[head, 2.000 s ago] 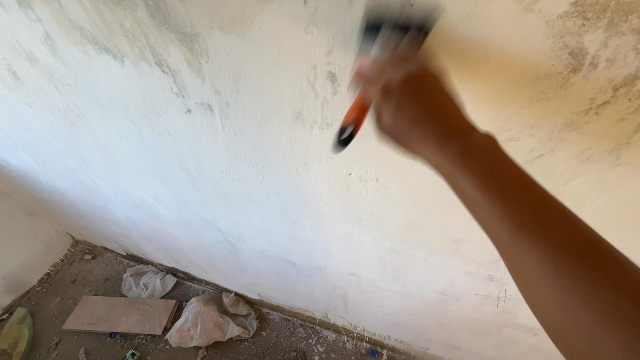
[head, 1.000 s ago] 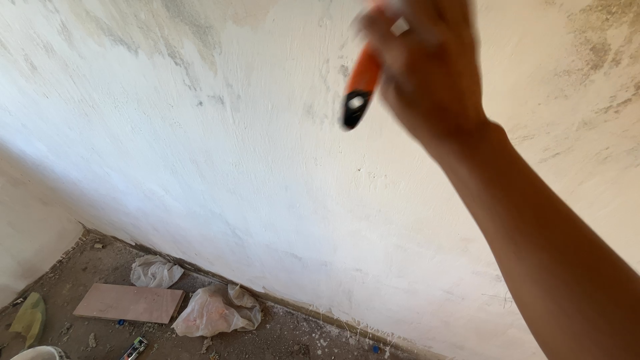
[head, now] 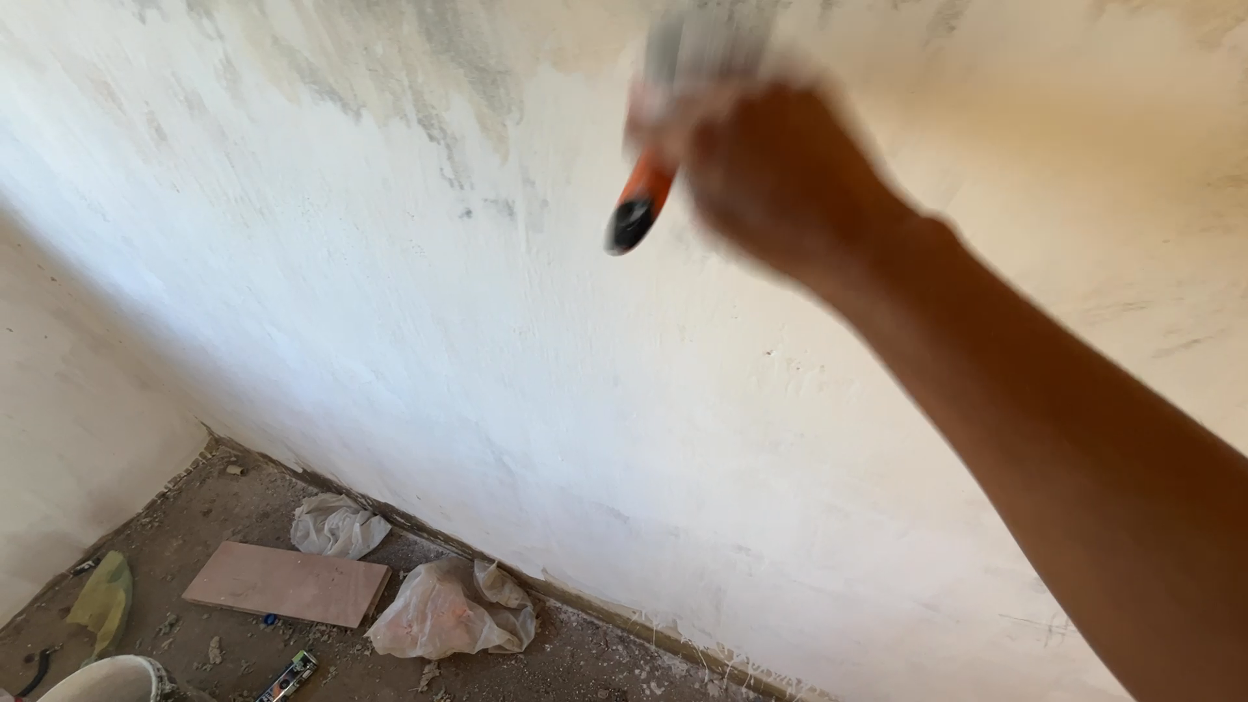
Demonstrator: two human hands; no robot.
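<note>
My right hand (head: 780,166), blurred by motion, reaches up from the right and grips a wide paintbrush (head: 645,200) with an orange handle and a black end. The brush head points upward at the top of the view, against or close to the plastered wall (head: 546,390); whether it touches cannot be told. The wall is whitish below, with grey and tan patches along the top. My left hand is not in view.
On the dirty floor lie a pinkish flat board (head: 288,583), a crumpled plastic bag (head: 338,526), a larger plastic bag (head: 453,609), a yellow-green item (head: 102,600) and a small printed packet (head: 289,677). A bucket rim (head: 146,668) shows at the bottom left.
My right hand went higher, partly out of the top of the view, and has come back lower, still holding the brush. The bucket rim has come into view since the earliest frame.
</note>
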